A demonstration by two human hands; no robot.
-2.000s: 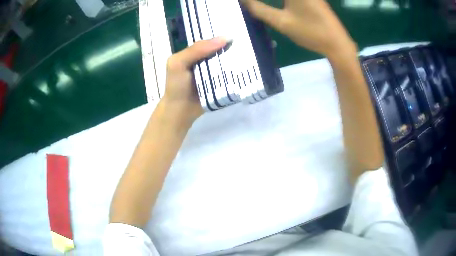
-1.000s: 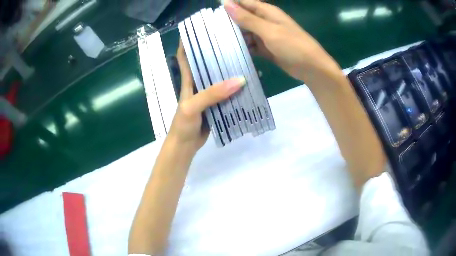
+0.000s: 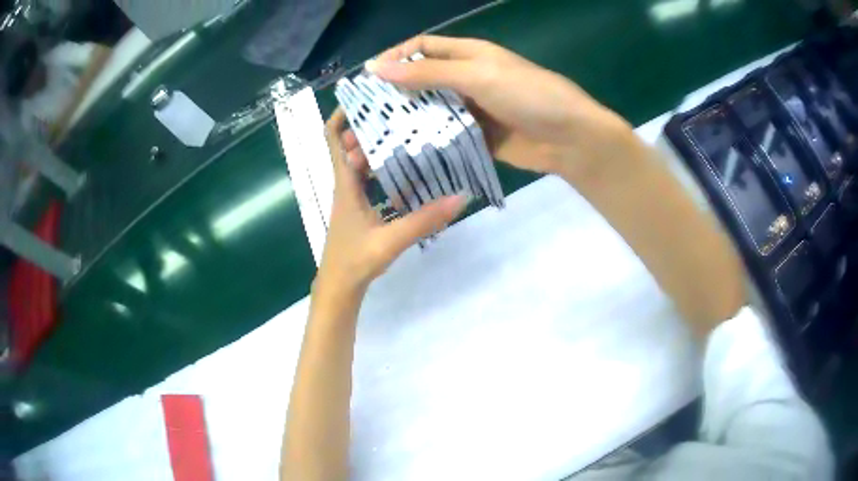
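Observation:
A fanned stack of several silver-edged phone middle frames is held above the belt's near edge, its short ends with small dark holes facing me. My left hand grips the stack from the left and below, thumb along its near side. My right hand holds its far and right side, fingers over the top end. Both hands are bare. The faces of the frames are mostly hidden.
White-covered bench edge below; red strip at lower left. Green belt beyond, with a white strip. Small bottle, grey sheet and red bin farther off. Black blister tray at right. Person partly visible upper left.
The stack has tipped so its holed short ends face me, and has fanned out. My right hand has moved onto the top end. The view has shifted, showing more of the far side.

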